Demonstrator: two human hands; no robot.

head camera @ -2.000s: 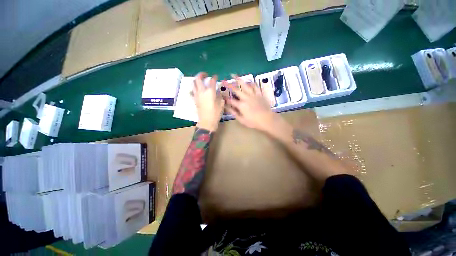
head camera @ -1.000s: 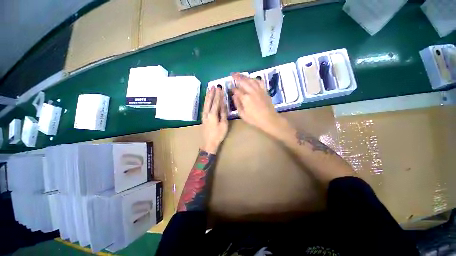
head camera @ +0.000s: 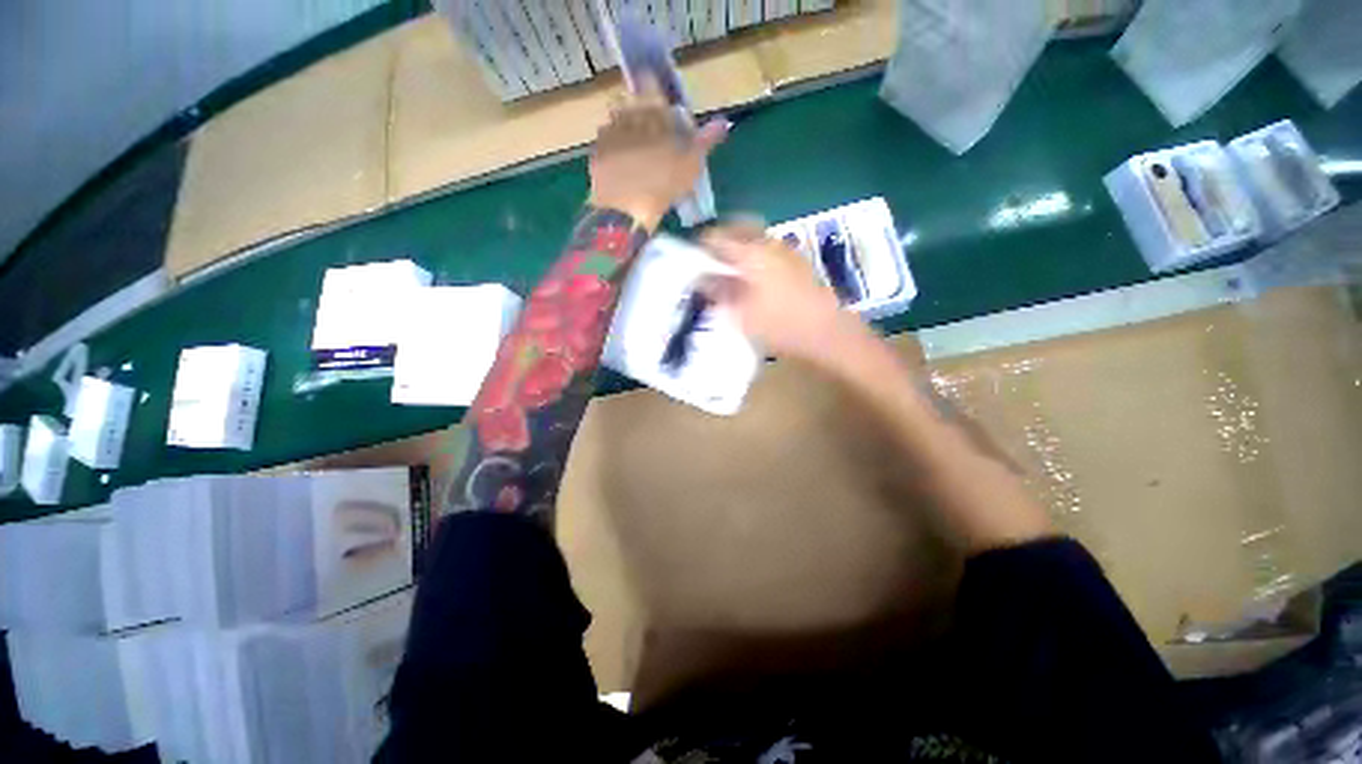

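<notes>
My left hand (head camera: 653, 161) reaches to the far side of the belt, fingers around a blurred, upright narrow white carton (head camera: 651, 57). My right hand (head camera: 780, 296) holds a white open box (head camera: 642, 346) by its right side. The box is tilted near the belt's front edge, with a black cable (head camera: 687, 329) in it; its other contents are blurred. An open box (head camera: 893, 257) with a dark cable and pale pieces sits on the belt just right of my right hand, partly hidden.
Closed white boxes (head camera: 457, 346) stand on the green belt (head camera: 556, 202) at the left. Picture-printed lids (head camera: 247, 549) are stacked at lower left. More open boxes (head camera: 1185, 206) are at the right. White folded sheets (head camera: 964, 67) and a carton row (head camera: 523, 42) are at the far side.
My left hand has moved from the boxes up to the upright carton. The box at my right hand is now lifted and tilted. The view has shifted, with the closed boxes further left.
</notes>
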